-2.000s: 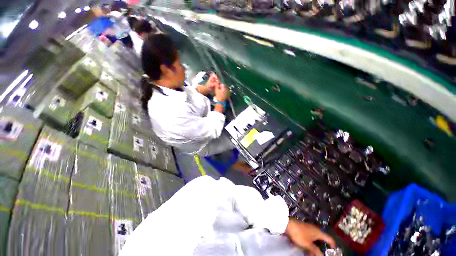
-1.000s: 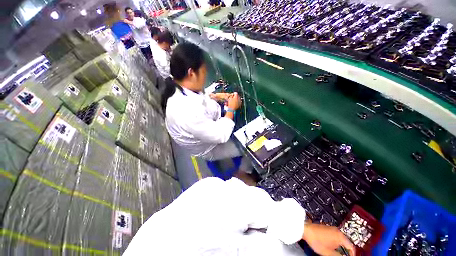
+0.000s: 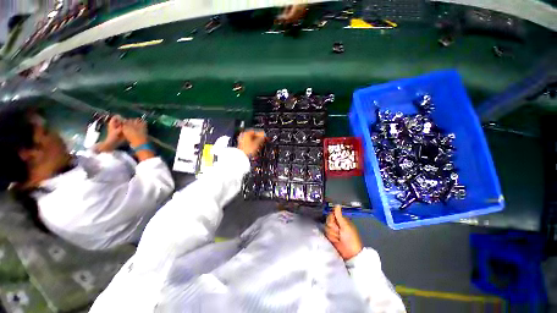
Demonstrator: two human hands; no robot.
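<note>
A black compartment tray [image 3: 299,156] lies in front of me, with dark and silver small units [image 3: 295,191] in its pockets. Several silver-topped units [image 3: 308,96] stick up at its far edge. My left hand [image 3: 251,143] is over the tray's left side, fingers bent; whether it holds anything is too blurred to tell. My right hand [image 3: 343,233] is at the bench's near edge, below the red parts box [image 3: 357,168], thumb up and fingers curled; its contents are hidden. Small pale fittings [image 3: 341,158] lie in the red box.
A blue plastic bin [image 3: 473,153] with a heap of silver-black parts [image 3: 418,153] stands right of the red box. A black-and-white case [image 3: 188,147] with a yellow label is left. A white-coated person [image 3: 104,195] works at far left. A blurred hand [image 3: 292,13] shows beyond the bench.
The view has swung right and down, bringing the whole blue bin and my right hand into view. My left hand has moved from beside the red box to the tray's left side.
</note>
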